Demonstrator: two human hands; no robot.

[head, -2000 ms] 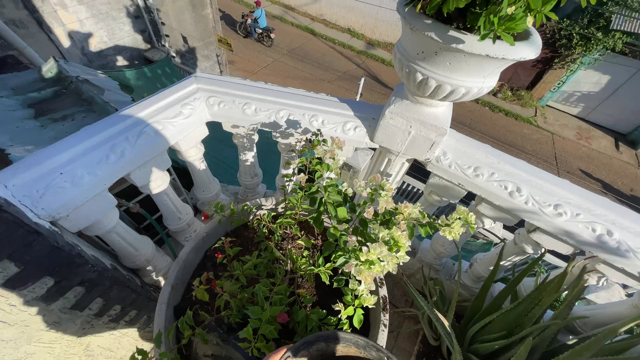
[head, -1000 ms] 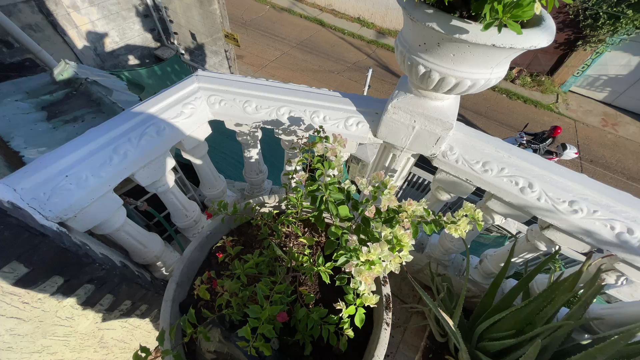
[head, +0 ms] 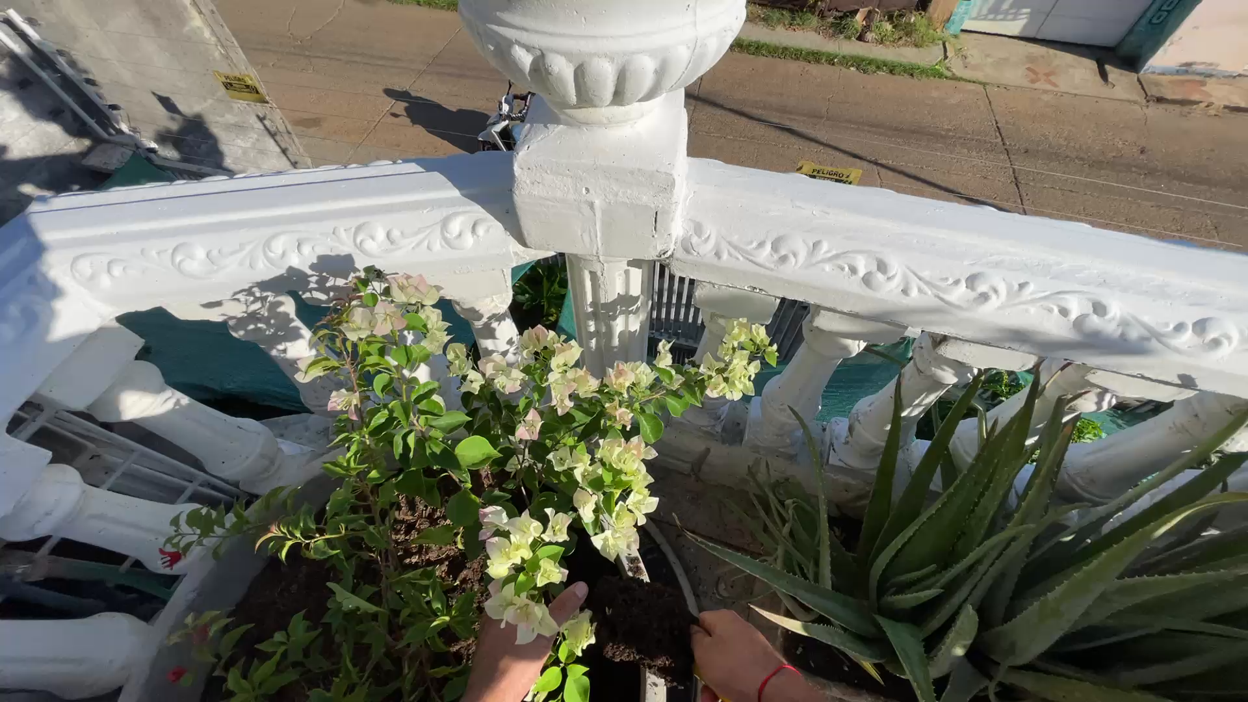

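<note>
My left hand [head: 522,639] reaches in at the bottom centre, partly behind pale bougainvillea flowers [head: 522,556]; its fingers look spread, with the thumb near the soil. My right hand [head: 736,648], with a red string bracelet [head: 777,675], is closed at the right edge of a heap of dark soil [head: 643,624]. A bit of yellow shows below its fingers, perhaps a tool's handle; what it grips is mostly hidden. The bougainvillea [head: 390,439] grows from a large round planter whose rim [head: 673,565] shows beside the soil.
A white balustrade [head: 955,273] runs across behind the plants, with a white urn [head: 604,49] on its corner post. A spiky aloe plant [head: 975,575] stands close on the right. Beyond and below lie a street [head: 936,146] and a parked or passing motorcycle [head: 504,122].
Both hands have come into view at the bottom, beside a heap of dark soil. The view has turned right and moved nearer to the plants.
</note>
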